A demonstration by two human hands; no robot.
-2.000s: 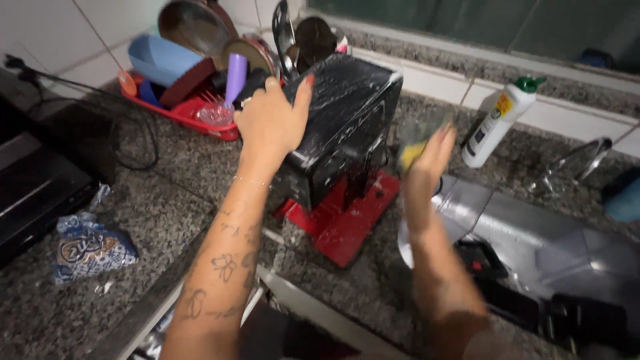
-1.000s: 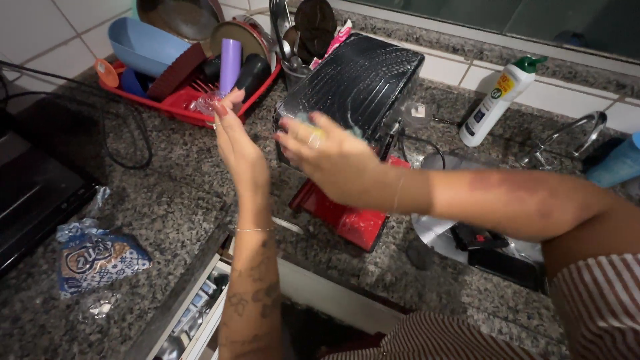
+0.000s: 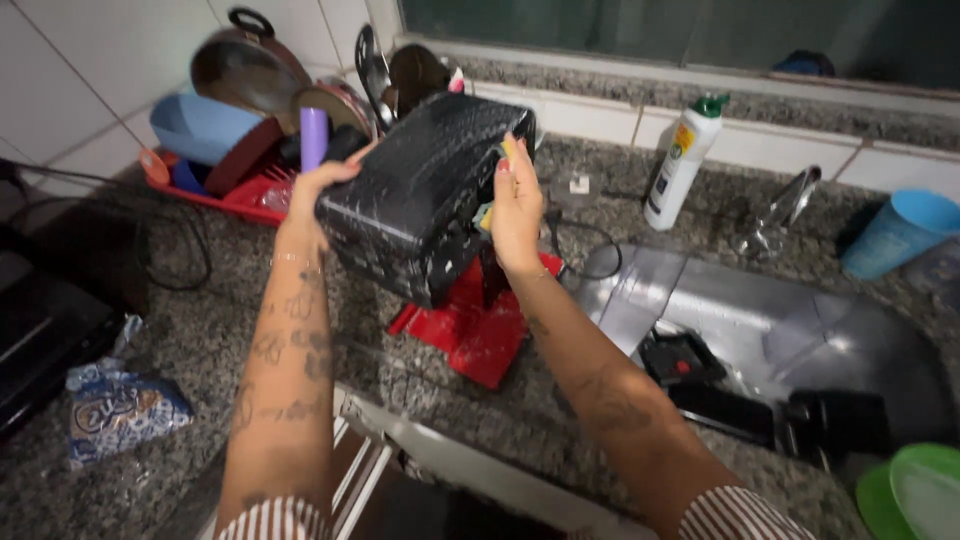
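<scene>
A black boxy appliance body [image 3: 431,172], streaked with suds, is tilted above the granite counter over a red base part [image 3: 484,330]. My left hand [image 3: 311,199] grips its left end, fingers over the top edge. On the right side, my right hand [image 3: 517,202] presses a yellow and green sponge [image 3: 486,217] against the body; the sponge shows in parts between and beside the fingers. The palm hides some of the sponge.
A red dish rack [image 3: 225,206] with bowls and pans stands back left. At right, a steel sink [image 3: 720,300] holds black parts, near a faucet [image 3: 787,210], a white bottle [image 3: 682,165] and a blue cup [image 3: 896,232]. An open drawer [image 3: 450,457] lies below; a cable runs behind.
My right hand has moved from the top of the black body to its right side. My left hand, apart from the body one second ago, now holds its left end.
</scene>
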